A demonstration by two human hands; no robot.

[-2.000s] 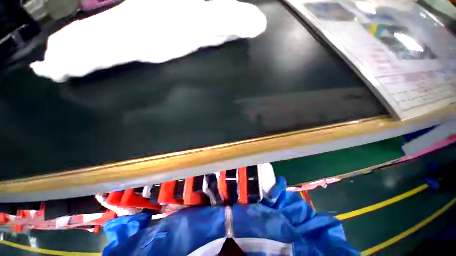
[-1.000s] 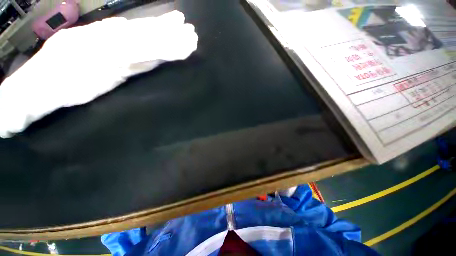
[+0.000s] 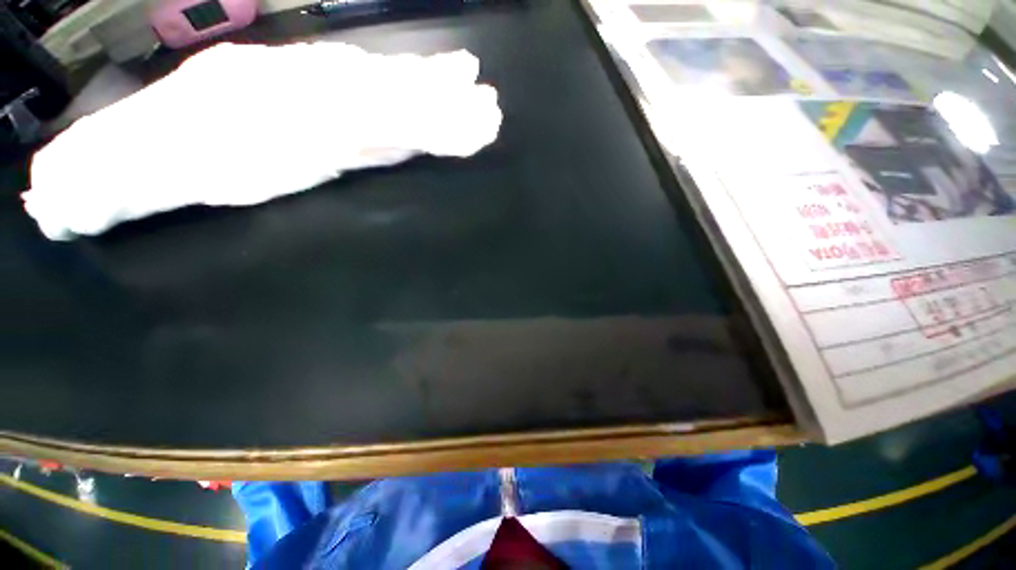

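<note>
Neither of my hands shows; the blue sleeves run under the bench edge, which hides whatever lies below. Nearest in front of me is the dark bench top (image 3: pixel 334 301) with a wooden front edge. A crumpled white cloth or bag (image 3: pixel 267 128) lies on it at the upper left. Printed work sheets (image 3: pixel 858 290) under a clear cover lie on the bench at the right, reaching its front edge.
A pink device (image 3: pixel 204 19) with a small dark screen stands at the back left. A dark object (image 3: pixel 28 84) is at the far left edge. Green floor with yellow lane lines (image 3: pixel 891 499) shows below the bench on both sides.
The view has shifted over the bench. The red-orange and white stacked things seen below its edge two seconds ago are now nearly all hidden by the bench.
</note>
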